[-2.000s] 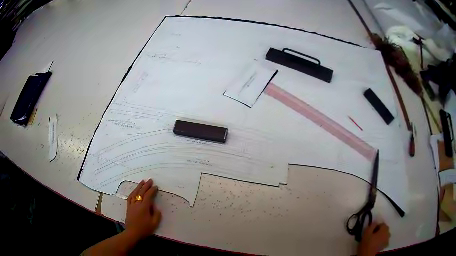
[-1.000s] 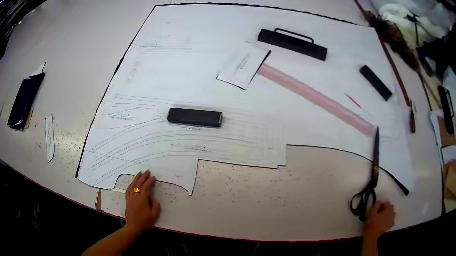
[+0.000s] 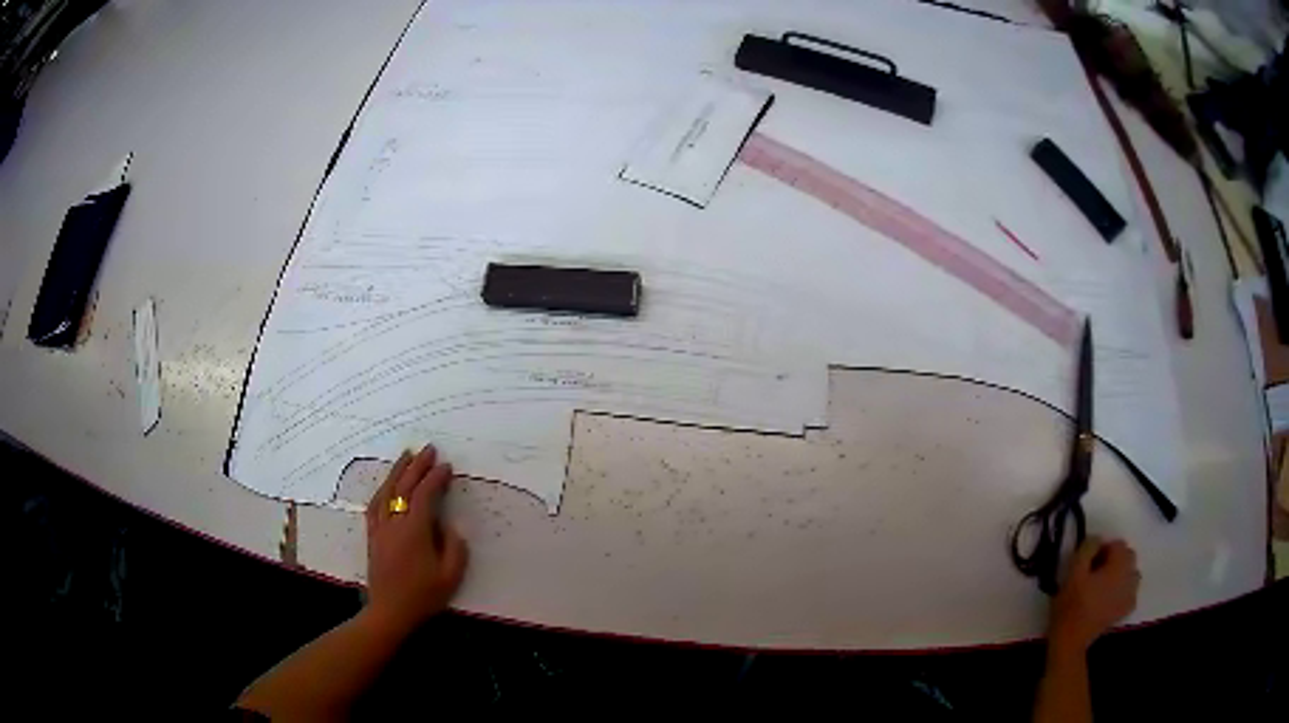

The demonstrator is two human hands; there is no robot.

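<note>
The white printed paper pattern (image 3: pixel 679 339) lies over a thin dark layer, with a stepped, curved near edge. My left hand (image 3: pixel 413 530), with a ring, rests flat at its near left edge, beside a small rounded cutout. My right hand (image 3: pixel 1096 586) rests loosely curled on the table, close beside the looped handles of the black shears (image 3: pixel 1067 487). The shears lie across the pattern's near right edge, tips pointing away from me. Whether the right hand touches the handles is unclear. A dark bar weight (image 3: pixel 563 290) lies on the paper.
On the paper lie a handled black weight (image 3: pixel 834 78), a small cut piece (image 3: pixel 697 146), a pinkish ruler (image 3: pixel 912 233), a small black bar (image 3: pixel 1077 188) and a thin red line (image 3: pixel 1015 237). A navy bundle (image 3: pixel 79 266) and paper strip (image 3: pixel 147 367) lie left. Clutter lines the right end.
The whole view has shifted, so the pattern, weights and shears appear higher in the picture. Both hands keep their places relative to the pattern and shears.
</note>
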